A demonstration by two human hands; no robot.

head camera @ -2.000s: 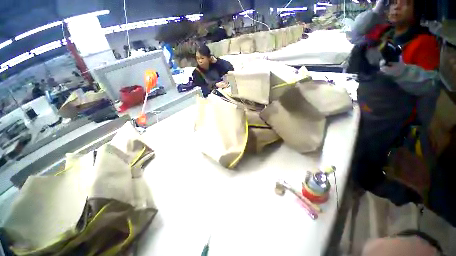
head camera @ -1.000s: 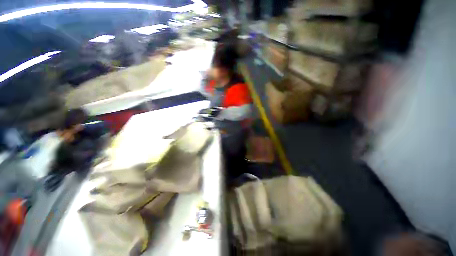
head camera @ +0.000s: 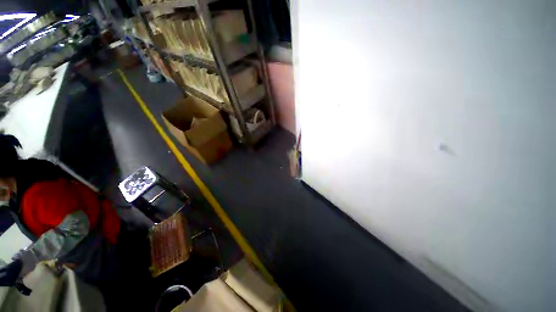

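Observation:
Neither of my hands shows in the view now. Nearest in front of me, a beige fabric bag or stack of bags (head camera: 222, 297) stands at the bottom edge, cut off by the frame. More beige cloth (head camera: 52, 292) lies at the bottom left, by the gloved hand of a person in red with grey sleeves. A thin pale ring or handle shows beside the nearer bags.
A stool with a patterned white top (head camera: 139, 183) and a reddish-brown slatted seat (head camera: 170, 245) stand left of the yellow floor line (head camera: 201, 184). An open cardboard box (head camera: 210, 140) sits by a shelf rack (head camera: 214, 58). A white wall (head camera: 420, 122) fills the right.
The view has swung right, from the white table with bags and tools to the aisle and wall. The blurred skin-coloured shape at the bottom right is out of view.

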